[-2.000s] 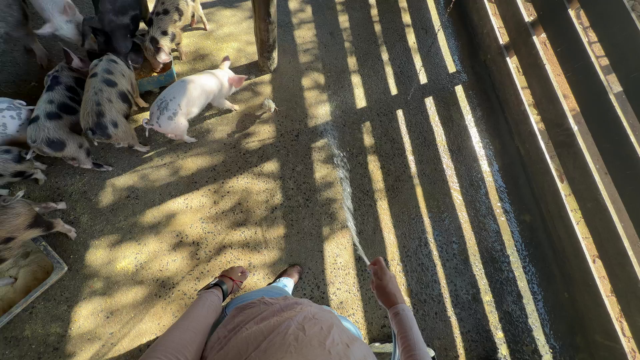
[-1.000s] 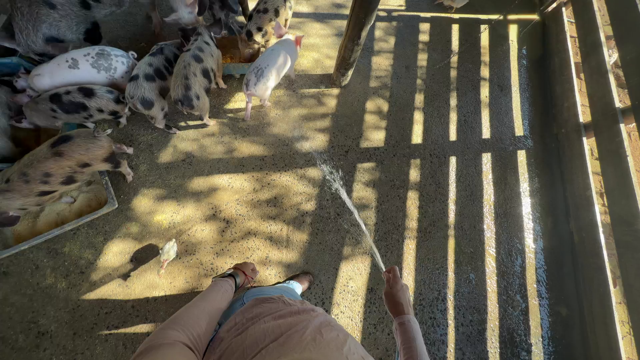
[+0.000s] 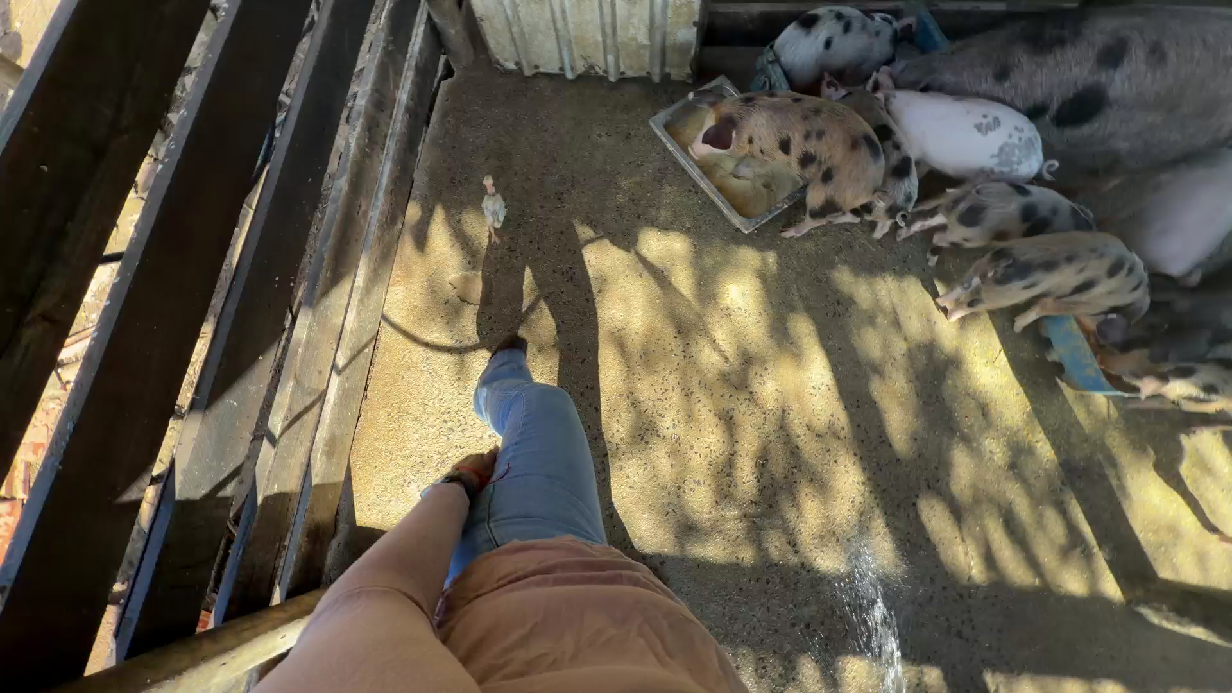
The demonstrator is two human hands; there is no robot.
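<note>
My left hand (image 3: 474,472), with a band at its wrist, rests beside my thigh in blue jeans (image 3: 544,462); its fingers are partly hidden, so I cannot tell whether it holds anything. My right hand is outside the view. A stream of water (image 3: 874,606) comes in from the bottom edge, right of my body, and splashes on the speckled concrete floor (image 3: 712,414). Ahead of my foot stands a small chick-like bird (image 3: 494,207). One spotted piglet (image 3: 799,144) has its head over a metal tray of wet feed (image 3: 749,223).
Wooden rails (image 3: 337,289) of a fence run along my left side, close to my arm. A corrugated panel (image 3: 587,38) stands at the far end. Several piglets, among them a white one (image 3: 962,135), crowd at right beside a large spotted pig (image 3: 1088,87) and a blue trough (image 3: 1078,356).
The view has swung far round, with the fence now at left and the pigs at right. My right hand, earlier seen with the water stream coming from it, has left the view.
</note>
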